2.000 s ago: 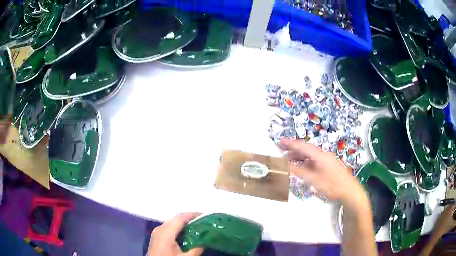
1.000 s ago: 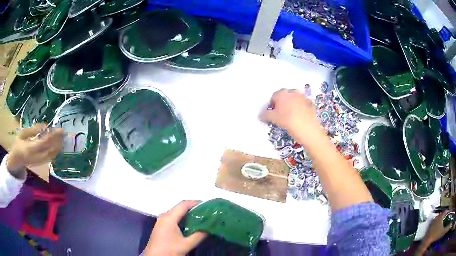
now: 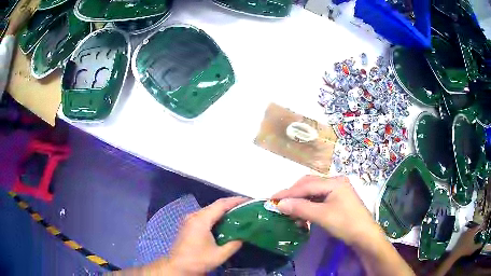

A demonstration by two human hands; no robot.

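A glossy green housing is held over my lap at the table edge. My left hand grips its left end, thumb on the near side. My right hand pinches a small silvery insert with an orange face against the housing's upper rim. The fingertips partly cover the insert. The brown board lies on the table beyond my hands, with a small white oval dish on it. I cannot make out a stick in the dish.
A heap of silvery inserts lies right of the board. Green housings lie at left and overlap at right. A blue bin stands at the back. A red stool is on the floor at left. Another person's hand shows at lower right.
My right hand has come from the heap to the held housing with an insert. The view has shifted, so the table things sit higher. The other person's hand at left has moved away from the housings.
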